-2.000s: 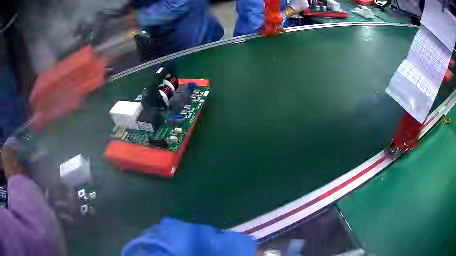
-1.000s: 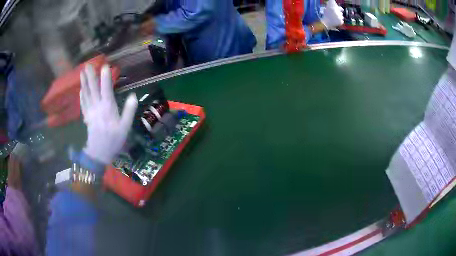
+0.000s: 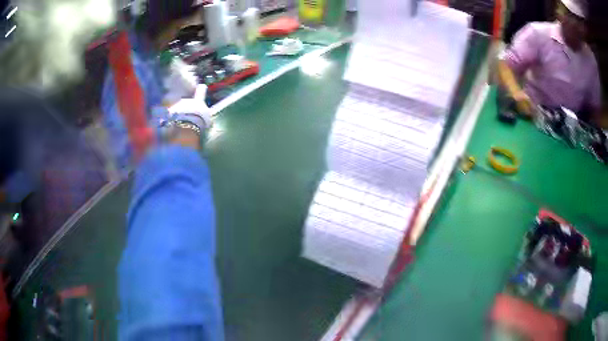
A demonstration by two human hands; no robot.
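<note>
My left hand (image 3: 191, 112), in a white glove, reaches over the green conveyor (image 3: 267, 180) toward its far edge. It is blurred; one digit stands up apart and I see nothing in it. My right hand is out of the picture. A populated circuit board (image 3: 550, 263) lies on the green bench at lower right, with a red foam block (image 3: 527, 320) at its near end. Another board (image 3: 70, 313), blurred, is on the conveyor at lower left, cut off by the bottom edge.
White document sheets (image 3: 380, 146) hang in the middle beside the conveyor's rail (image 3: 433, 186). A yellow tape roll (image 3: 503, 160) and small yellow item (image 3: 468, 164) lie on the bench. A person in pink (image 3: 550, 63) is at upper right. Another board (image 3: 223, 70) is across the conveyor.
The view has swung right, bringing the right bench into view. My left hand has moved from over the conveyor board to the conveyor's far side. That board now shows at lower left.
</note>
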